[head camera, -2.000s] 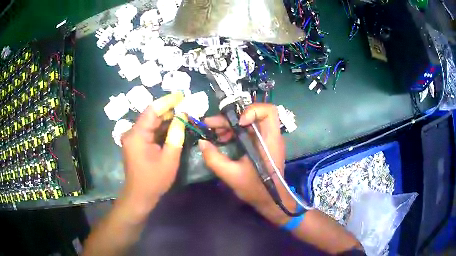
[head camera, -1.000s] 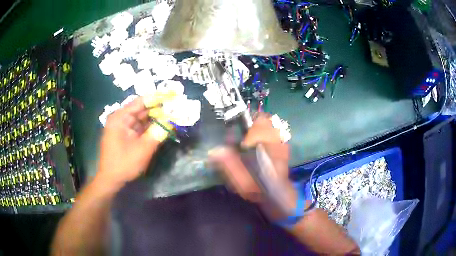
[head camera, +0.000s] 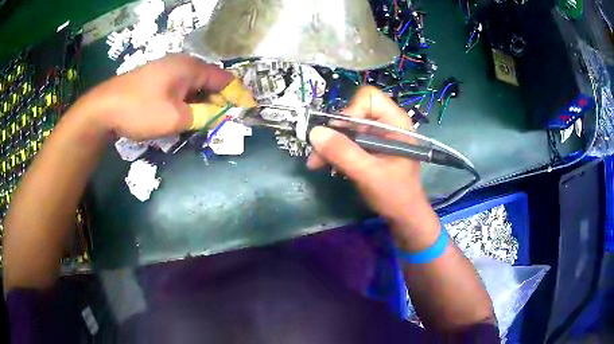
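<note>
My left hand (head camera: 172, 97), with yellow finger cots (head camera: 235, 95) on thumb and finger, pinches a small wired part with green and blue leads (head camera: 219, 124). My right hand (head camera: 377, 154) holds the soldering iron (head camera: 384, 144) like a pen, its tip pointing left at the left fingertips. Whether the tip touches the part is hard to tell. A white plastic housing (head camera: 229, 137) lies just below the left fingers. Another white housing (head camera: 142, 180) lies apart to the left. More housings are piled behind my left hand.
The metal fume hood (head camera: 296, 33) hangs over the work. Wired parts (head camera: 414, 97) are piled right of it. The black soldering station (head camera: 549, 74) stands at the right. A circuit board tray (head camera: 27, 127) is at the left. A blue bin (head camera: 522, 215) with a clear bag (head camera: 508, 285) is lower right.
The left hand has moved up and forward, turning sideways under the hood. The right hand has swung the iron from upright to nearly level, bringing its tip to the left fingers. The view has shifted slightly.
</note>
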